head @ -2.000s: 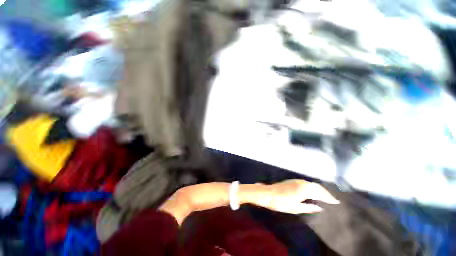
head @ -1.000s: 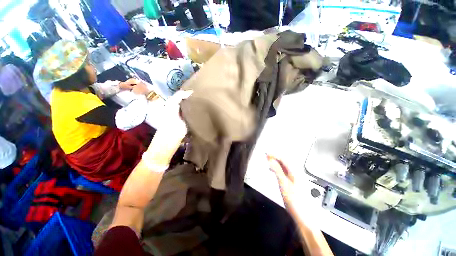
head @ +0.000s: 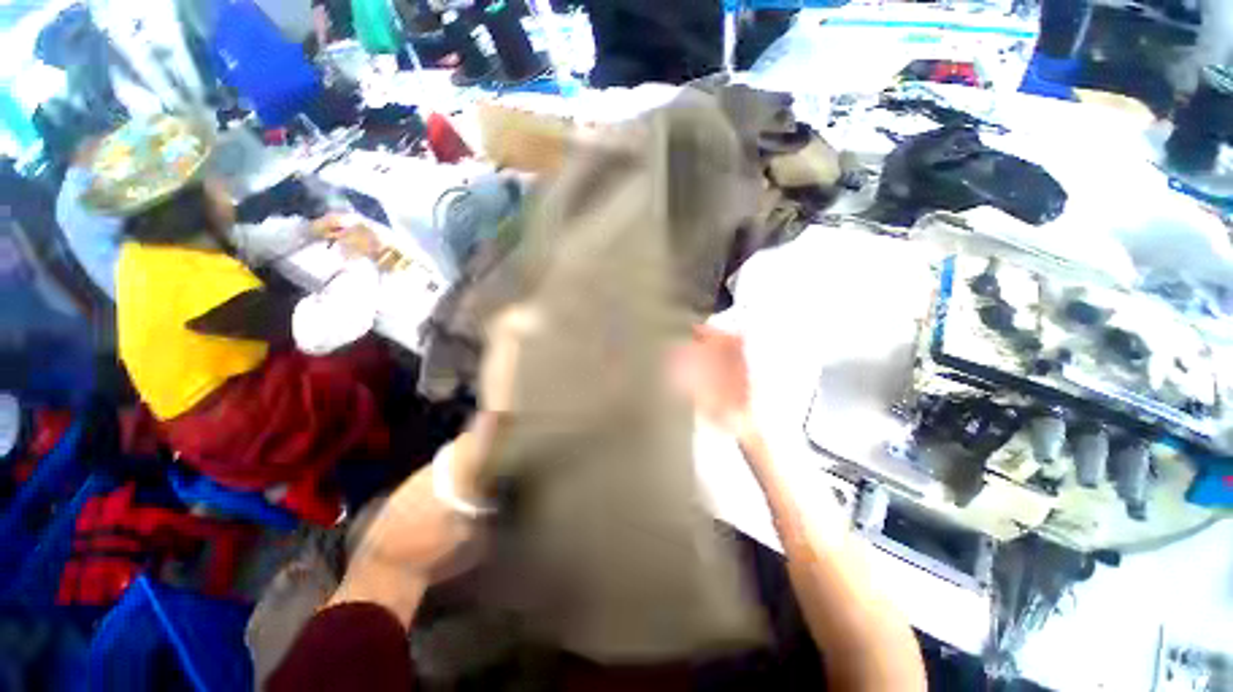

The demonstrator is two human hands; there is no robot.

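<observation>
A brown garment panel [head: 609,460] hangs between my hands and falls over my lap, blurred by motion. My left hand [head: 507,358] holds its left edge, partly hidden by the cloth. My right hand [head: 717,376] is at its right edge, fingers blurred and partly behind the cloth. A heap of the same brown cloth [head: 703,149] lies behind it at the table's left side. The overlock machine [head: 1068,352] stands to the right, with grey ribbed cones [head: 1089,453] on its front. No cloth from my hands reaches it.
A person in a yellow top [head: 189,318] and patterned hat sits at the left by another table. Dark cloth [head: 967,176] lies behind the machine on the white table [head: 798,291]. A blue crate [head: 156,642] is at lower left. A clear crinkled plastic sheet [head: 1034,602] hangs below the machine.
The brown panel has come off the heap and now stretches down toward my lap. My right hand has risen from the table front to the panel's right edge. My left hand is still on the cloth.
</observation>
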